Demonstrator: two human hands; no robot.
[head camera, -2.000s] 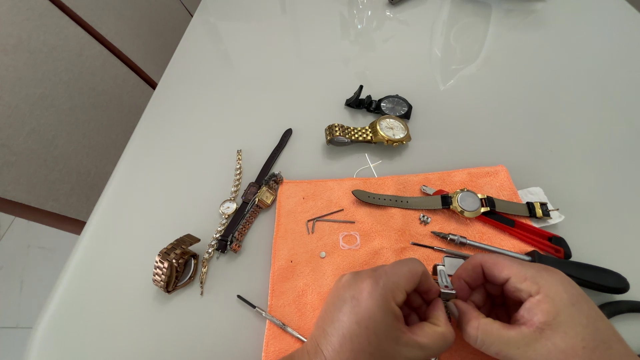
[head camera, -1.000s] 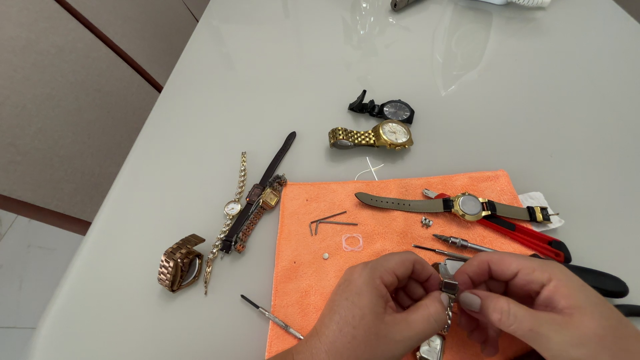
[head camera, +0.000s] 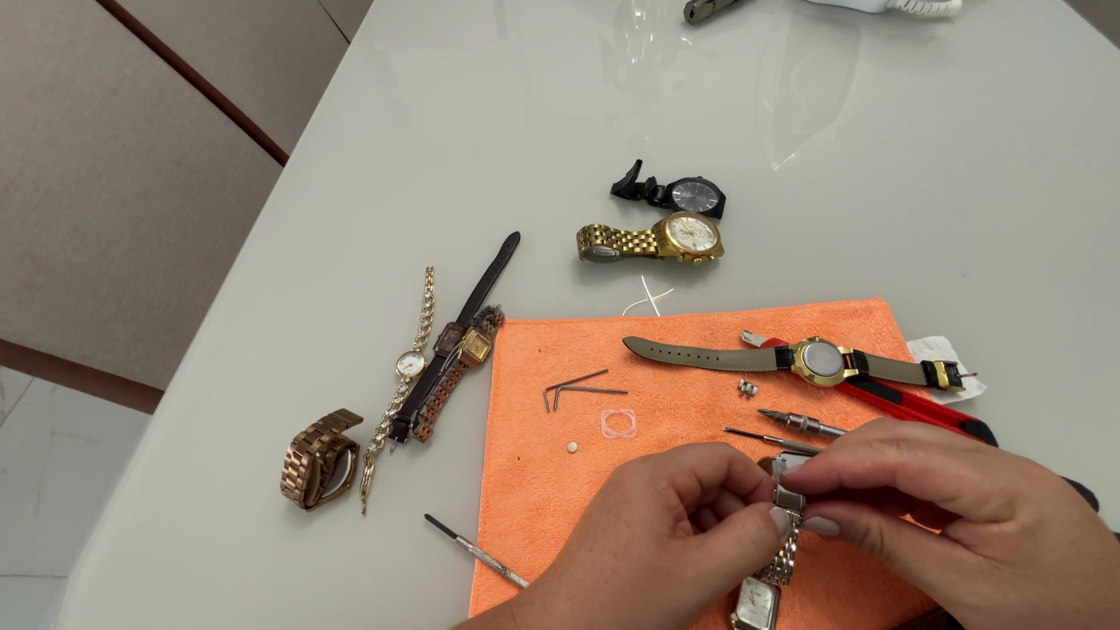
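Observation:
Between the fingertips of my left hand (head camera: 691, 525) and my right hand (head camera: 945, 525) is the metal clasp of a wristwatch (head camera: 756, 604) with a rectangular face and a linked bracelet. Its case hangs below the fingers over an orange cloth (head camera: 542, 490). Just beyond my hands lie a thin screwdriver (head camera: 770, 439) and a thicker silver-tipped screwdriver (head camera: 801, 423). Farther back, a leather-strapped watch (head camera: 822, 359) rests face down across a red utility knife (head camera: 910, 404). Small metal links (head camera: 747, 388), hex keys (head camera: 577, 385), a button cell (head camera: 572, 447) and a pinkish plastic ring (head camera: 619, 423) lie on the cloth.
Left of the cloth are a rose-gold watch (head camera: 302, 464), a thin bracelet watch (head camera: 409, 364), a dark-strapped watch (head camera: 449, 337) and a small gold-faced watch (head camera: 475, 347). A gold watch (head camera: 691, 234) and a black watch (head camera: 697, 196) stand behind. Another screwdriver (head camera: 477, 553) crosses the cloth's left edge.
The watch's bracelet and rectangular case have come into sight below my fingers; two seconds ago only the clasp area showed. Both hands keep hold of the clasp.

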